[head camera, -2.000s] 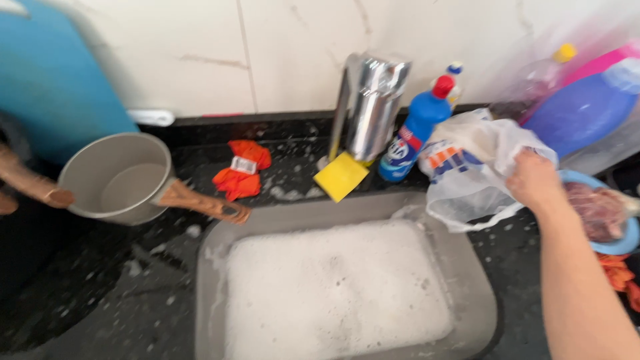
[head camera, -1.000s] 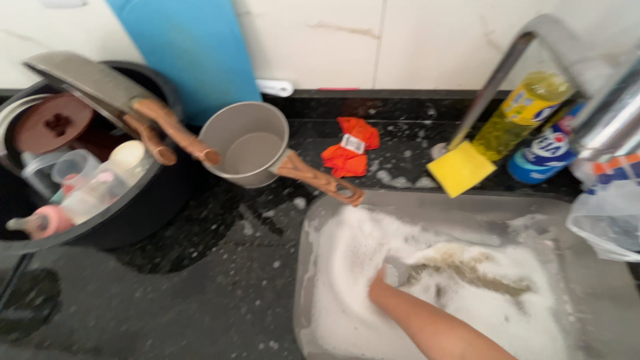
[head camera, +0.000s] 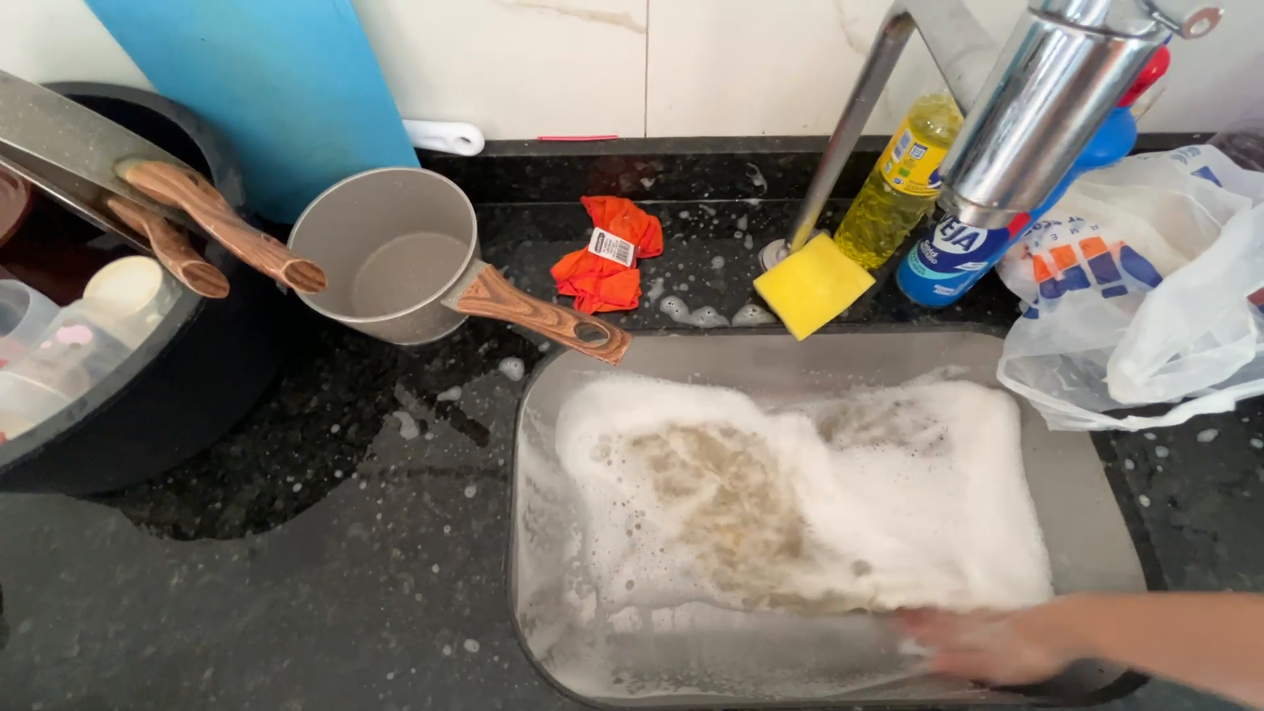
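Observation:
My right hand (head camera: 987, 642), blurred, is low over the near right part of the sink (head camera: 820, 662), at the edge of the soapy water. Nothing shows in its fingers, though blur hides their tips. White foam (head camera: 908, 513) covers much of the water, with a murky patch showing through on the left. My left hand is out of view. Behind the sink a yellow sponge (head camera: 814, 286) leans by the base of the faucet (head camera: 849, 128). A saucepan (head camera: 385, 257) with a wood-look handle stands at the left, its handle reaching over the sink's back left corner.
A black tub (head camera: 188, 395) at the left holds pans and plastic containers. An orange cloth (head camera: 610, 257), a yellow detergent bottle (head camera: 901, 183), a blue cleaner bottle (head camera: 953, 262) and a plastic bag (head camera: 1136, 286) lie or stand behind the sink. A blue board (head camera: 267, 89) leans on the wall.
My right hand has gone from the plastic bag into the foam on the left, then back right to the sink's near edge. The foam has parted, showing murky water. The view has shifted.

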